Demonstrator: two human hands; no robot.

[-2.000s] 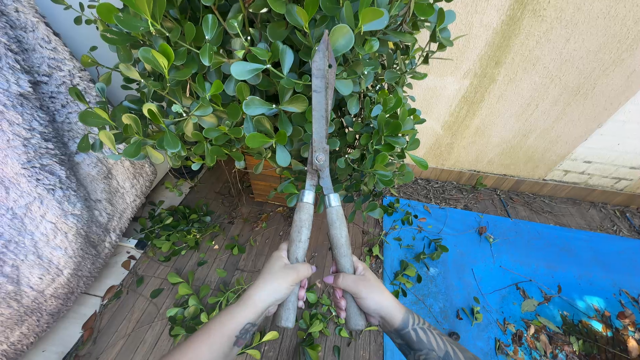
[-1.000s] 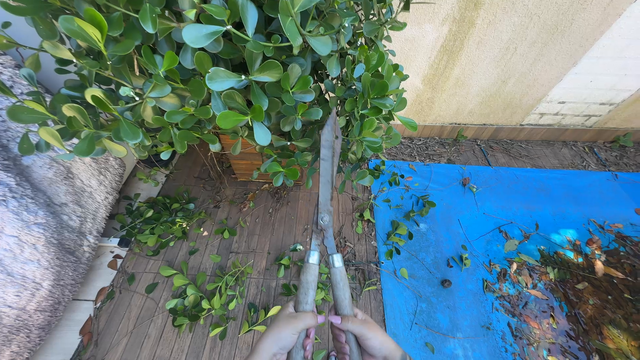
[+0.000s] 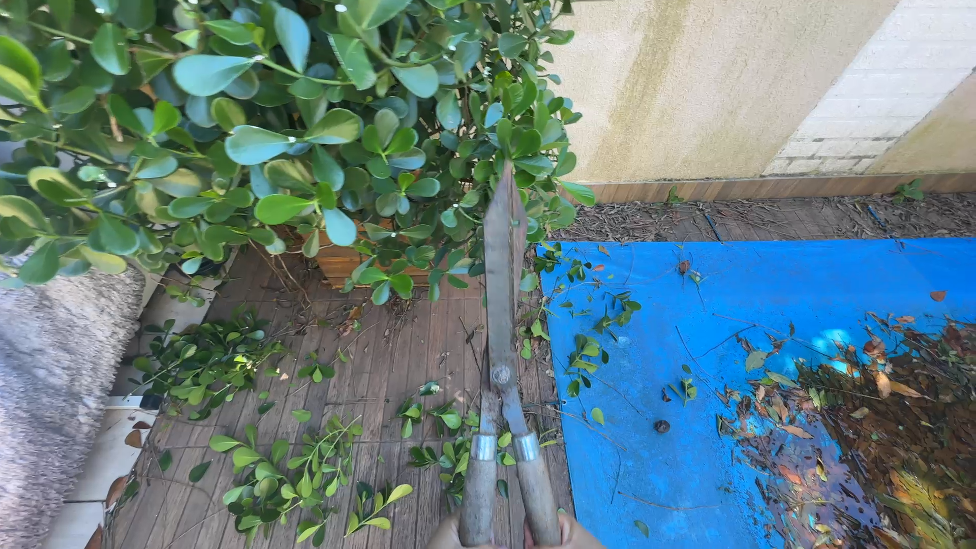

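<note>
A pair of hedge shears (image 3: 500, 305) with wooden handles points away from me, its blades nearly together and their tips at the right part of a leafy green shrub (image 3: 305, 137). My left hand (image 3: 450, 534) is closed around the left handle at the bottom edge of the view. Around the right handle, close beside it, is my right hand (image 3: 568, 532). Both hands are mostly cut off by the frame. Cut leafy sprigs (image 3: 286, 476) lie on the wooden deck (image 3: 396, 343) below the shrub.
A blue tarp (image 3: 648, 473) on the right bears dry leaves (image 3: 907, 412) and dark water. Behind it stands a stained beige wall (image 3: 686, 91). A wooden planter (image 3: 343, 259) shows under the shrub. A grey shaggy textile (image 3: 61, 381) is at the left, beside pale tiles (image 3: 88, 457).
The view has moved closer to the shrub. My hands, fully visible two seconds ago, have dropped to the bottom edge, still on the handles. The blades stay nearly together.
</note>
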